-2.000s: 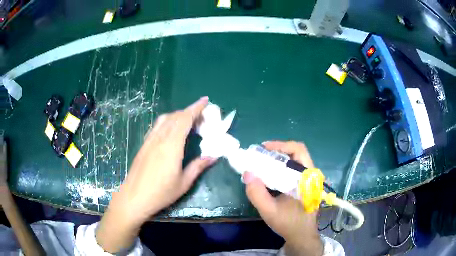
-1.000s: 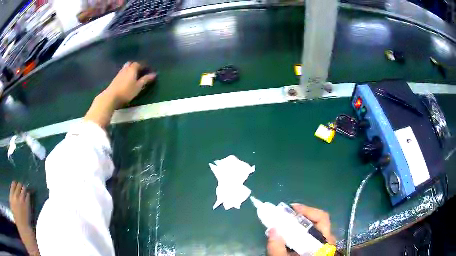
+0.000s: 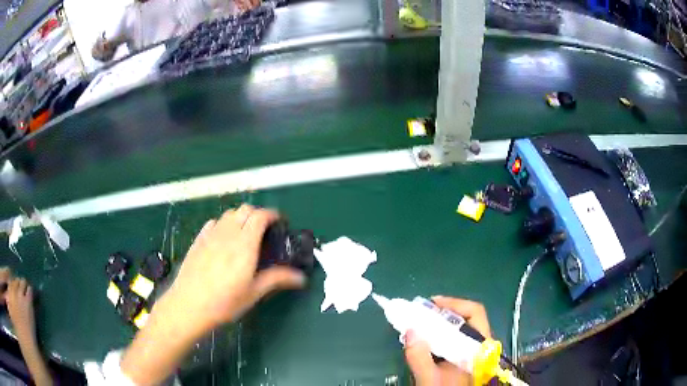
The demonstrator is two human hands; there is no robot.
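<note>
My left hand [image 3: 218, 271] is around black device housings [image 3: 300, 250], just left of the white wiping paper [image 3: 346, 273]; they are blurred and partly hidden by the fingers, so their number is unclear. My right hand [image 3: 452, 339] holds the white glue syringe [image 3: 433, 326], its narrow tip pointing up-left at the paper's lower right edge. The yellow cap [image 3: 488, 360] is at the syringe's rear. The paper lies flat on the green surface.
Several housings with yellow-edged batteries [image 3: 142, 286] lie at left. Another housing [image 3: 500, 197] lies beside the blue-fronted controller [image 3: 559, 226] at right. A pale rail [image 3: 301, 175] and metal post [image 3: 459, 83] stand beyond. Another person's hand [image 3: 21, 301] is at the left edge.
My left hand has come back from beyond the rail with black housings. The paper is now uncovered on the surface, released since the earliest frame. The syringe remains in my right hand.
</note>
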